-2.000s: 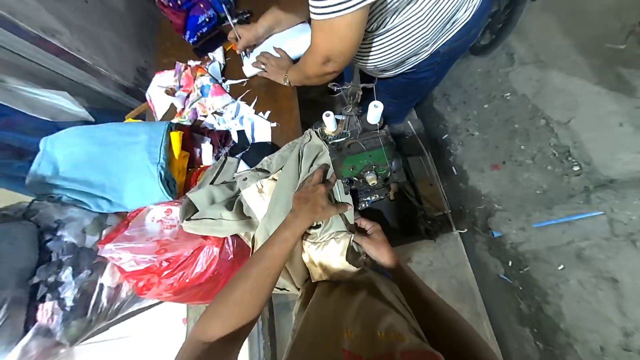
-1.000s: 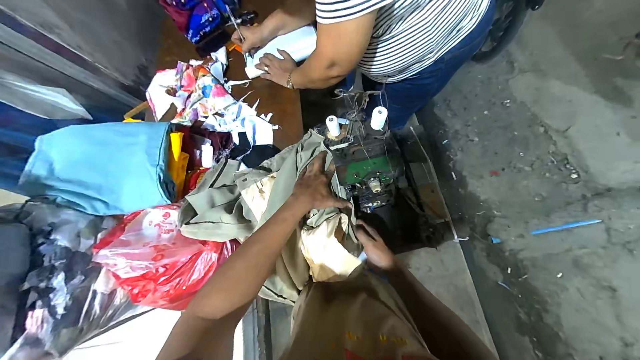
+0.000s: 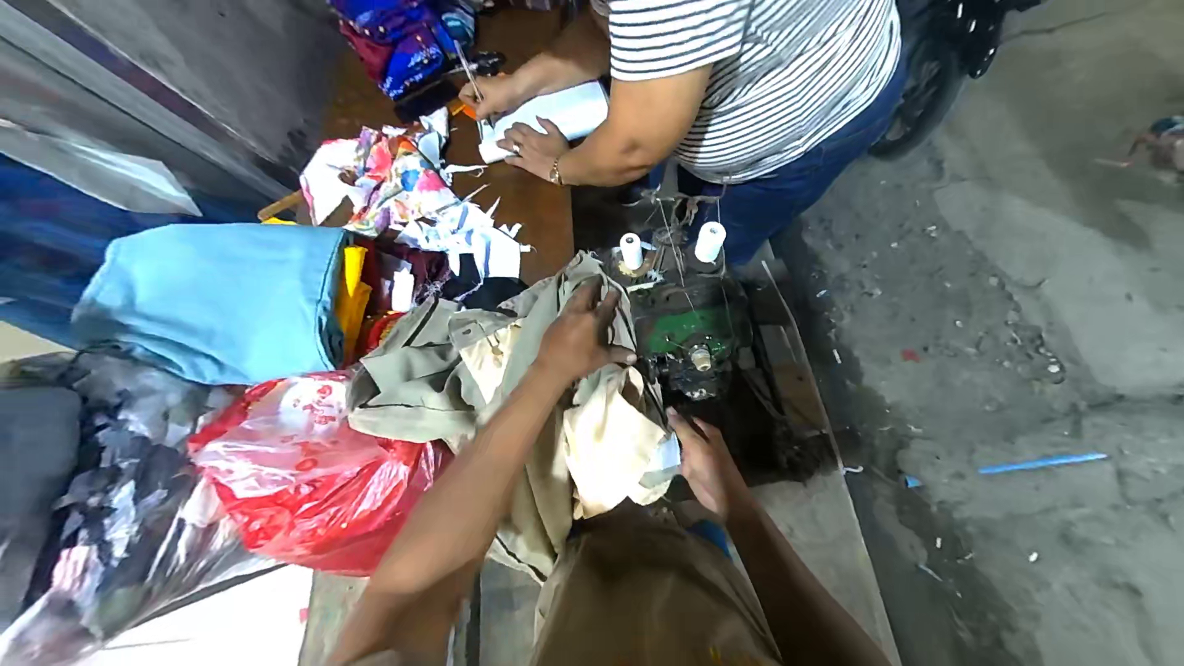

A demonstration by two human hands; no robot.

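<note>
A grey-green cloth garment (image 3: 416, 388) with cream inner fabric (image 3: 606, 439) lies bunched against the left side of a sewing machine (image 3: 689, 333). On its upper part rests my left hand (image 3: 583, 338), fingers bent over the folds near the machine's head. My right hand (image 3: 708, 462) is at the garment's right edge, below the needle area, with thumb and fingers on the cloth rim. The needle and presser foot cannot be made out. Two white thread spools (image 3: 709, 242) stand at the machine's far end.
A red and white plastic bag (image 3: 314, 472), a folded light blue cloth (image 3: 217, 301) and colourful fabric scraps (image 3: 407, 185) lie to the left. Beyond the machine, a person in a striped shirt (image 3: 749, 83) writes on white paper (image 3: 555, 116). A motorcycle wheel (image 3: 925, 92) is at the far right.
My right hand has shifted slightly down along the garment's edge, and the cream fabric beside it is spread differently. My left hand stays on the cloth.
</note>
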